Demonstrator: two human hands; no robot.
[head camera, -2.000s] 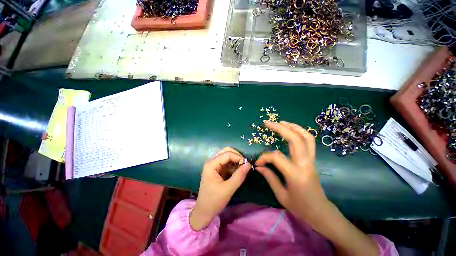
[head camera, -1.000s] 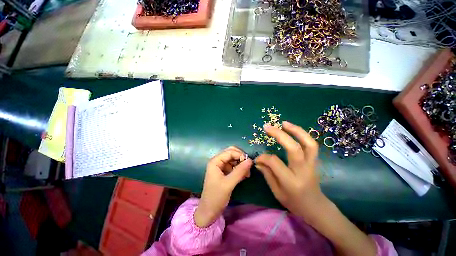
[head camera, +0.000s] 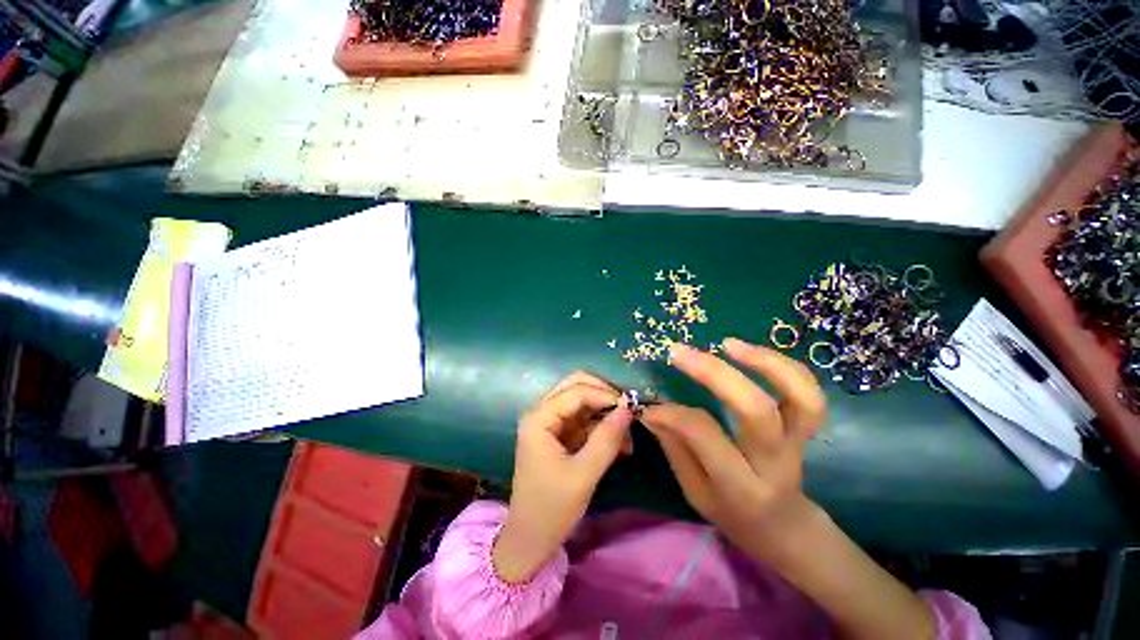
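Note:
My left hand (head camera: 571, 440) pinches a small silver-dark metal fitting (head camera: 634, 401) between thumb and forefinger. My right hand (head camera: 740, 440) meets it from the right, its thumb and forefinger at the fitting; its other fingers are spread over the green top. Whether a tiny piece is between the right fingertips is too small to tell. Tiny gold connector pieces (head camera: 676, 306) lie scattered just beyond my right fingertips. A heap of ringed metal fittings (head camera: 869, 323) lies to the right of them.
An open record book (head camera: 300, 328) lies at left on yellow paper (head camera: 140, 313). Paper slips (head camera: 1010, 388) and a pink-orange tray (head camera: 1044, 206) are at right. A clear tray (head camera: 894, 163) and another pink-orange tray (head camera: 431, 59) stand beyond. Red crates (head camera: 328, 544) sit below left.
Both hands have shifted slightly right. The raised fingers of my right hand have moved right and a little nearer, showing more of the gold pieces. The fitting stays at my left fingertips.

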